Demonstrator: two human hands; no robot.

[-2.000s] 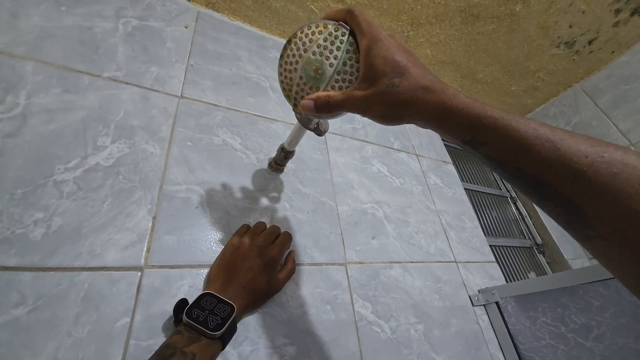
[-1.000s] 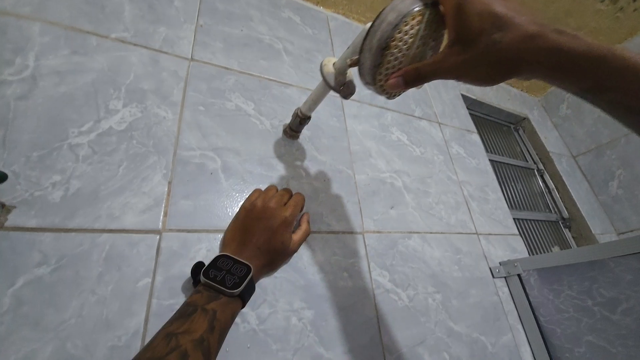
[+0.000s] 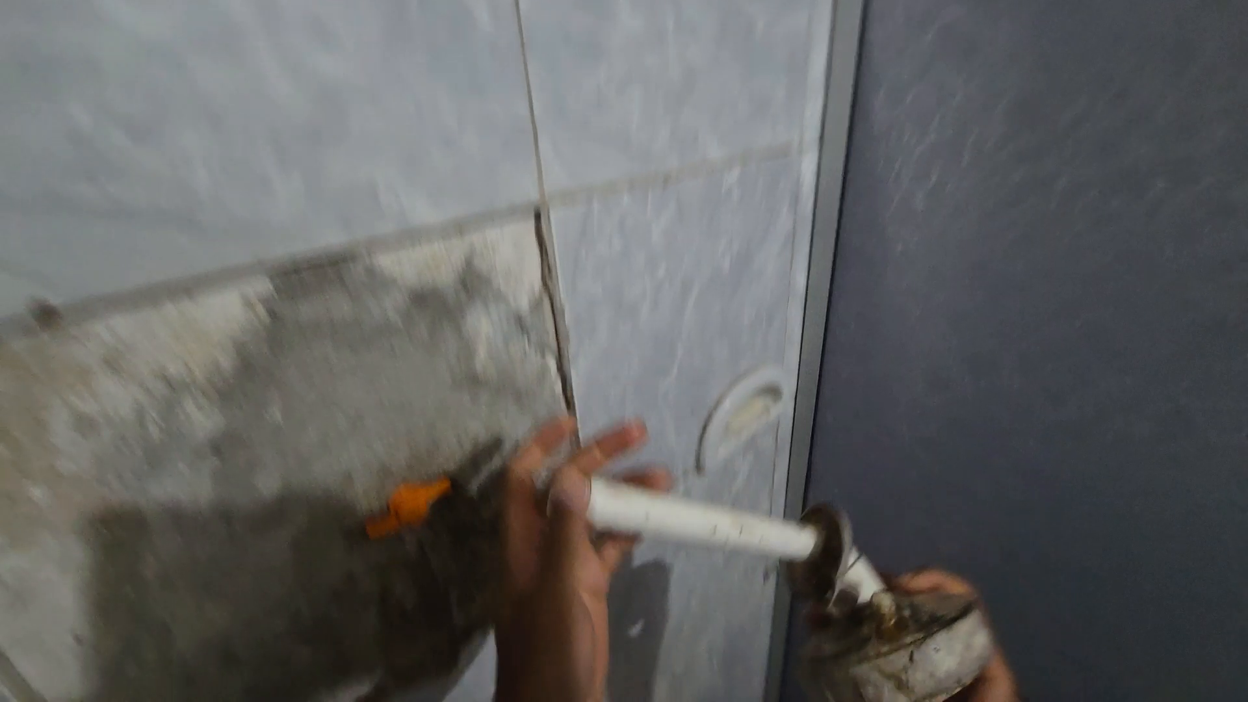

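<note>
A white pipe [image 3: 702,522] with a round flange [image 3: 829,546] runs from the centre to the lower right, where it meets the worn shower head [image 3: 916,648]. My right hand [image 3: 975,624] is wrapped round the far side of the shower head, partly hidden behind it. At the pipe's other end is my left hand [image 3: 565,526], its fingers spread about that end; blur hides whether they grip it. An orange plastic fitting [image 3: 409,507] sits at the bare wall patch, left of my left hand.
Grey marbled tiles [image 3: 673,292] surround a patch of bare, stained mortar [image 3: 390,370]. A white half-round soap dish [image 3: 746,414] is set in the wall. To the right stands a metal frame strip [image 3: 824,253] beside a dark panel [image 3: 1033,292].
The pipe and shower head, earlier up at the wall, are now off it and low at the right. My left hand has moved from the tiles to the pipe's end. The view has shifted greatly.
</note>
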